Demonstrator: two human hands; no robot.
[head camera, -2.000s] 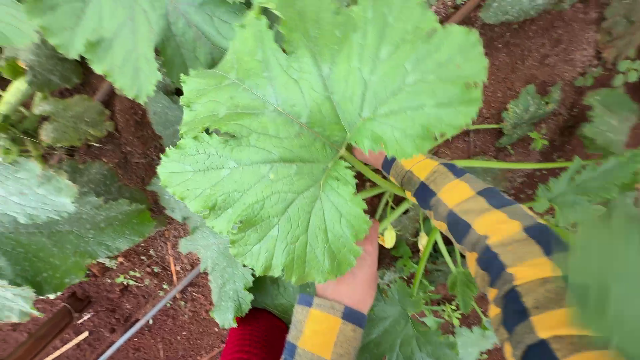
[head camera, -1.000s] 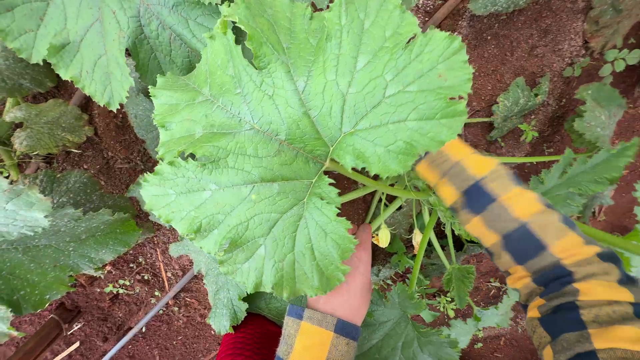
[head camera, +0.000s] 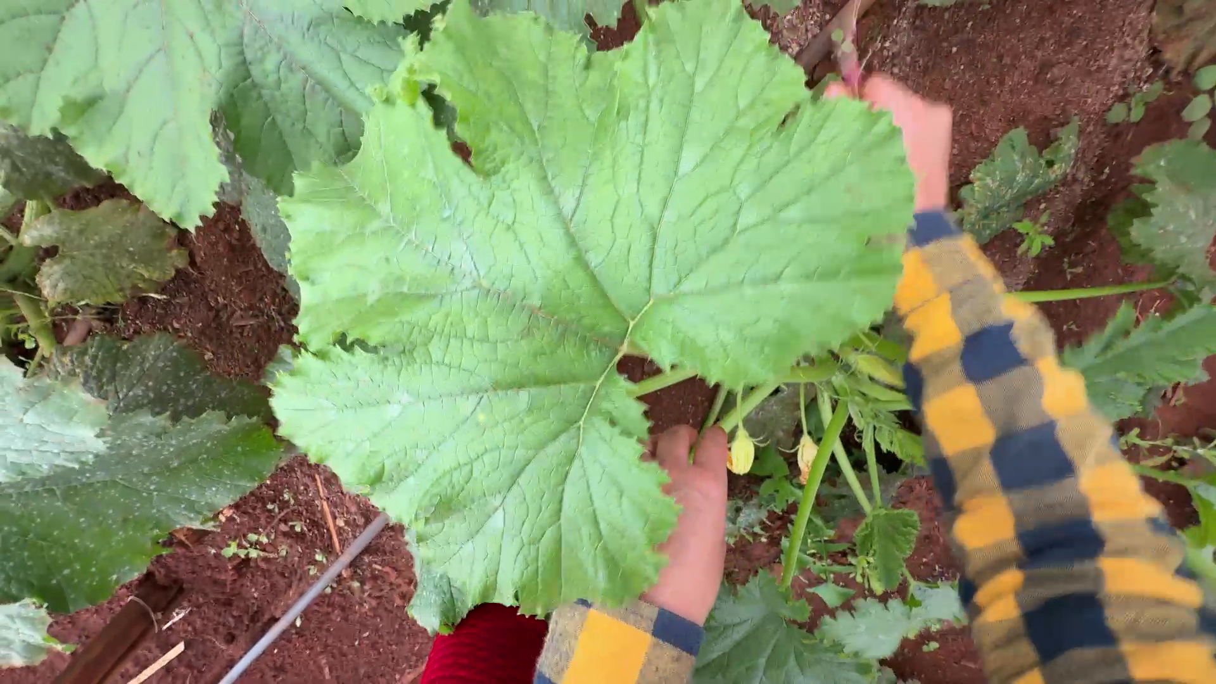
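A big green squash leaf (head camera: 532, 285) spreads across the middle of the head view. My left hand (head camera: 696, 518) is at its lower right edge, fingertips against a stem of the squash plant (head camera: 750, 407); the leaf covers part of the hand, so its grip is unclear. Two small yellowish withered blossoms (head camera: 741, 451) hang just right of it. My right hand (head camera: 902, 119), blurred, reaches past the leaf's upper right edge, with its fingers around a thin pinkish-brown strip or stalk (head camera: 845, 43). Both arms wear yellow and navy checked sleeves.
More squash leaves (head camera: 123, 475) fill the left side and upper left. A thin grey rod (head camera: 309, 594) slants over the reddish soil at the lower left, near a brown wooden piece (head camera: 123, 632). Smaller leaves (head camera: 1016, 180) and a long green stem (head camera: 1092, 292) lie at the right.
My right hand, hidden behind the leaf a second ago, now shows beyond its upper right edge, and that forearm has swung upward. My left hand stays near the stems below the leaf.
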